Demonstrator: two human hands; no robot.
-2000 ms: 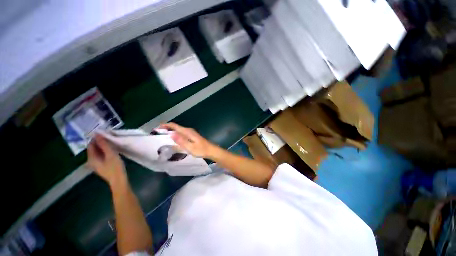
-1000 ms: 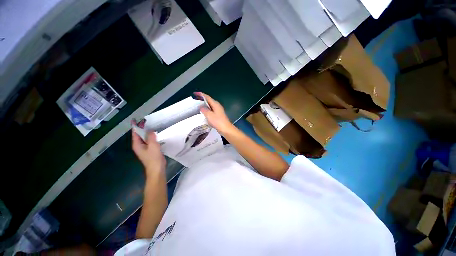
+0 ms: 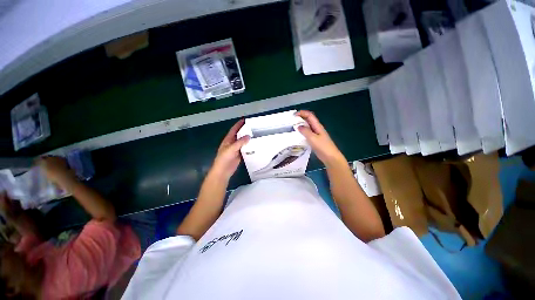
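Observation:
A white printed carton with a dark device picture is held in front of my chest, above the front edge of the dark green bench. Its end facing away from me shows a narrow opening between flaps. My left hand grips its left side, with fingers at the upper left corner. My right hand grips its right side, with fingers at the upper right corner. The inside of the carton is mostly hidden.
A filled tray and printed boxes lie on the green belt beyond the pale rail. A leaning row of white boxes stands at right, above an open brown carton. A person in pink sits at left.
The thin carton, at first nearly flat, now has depth and a narrower end opening. Both hands still hold it. The view has swung left, bringing the other person into sight.

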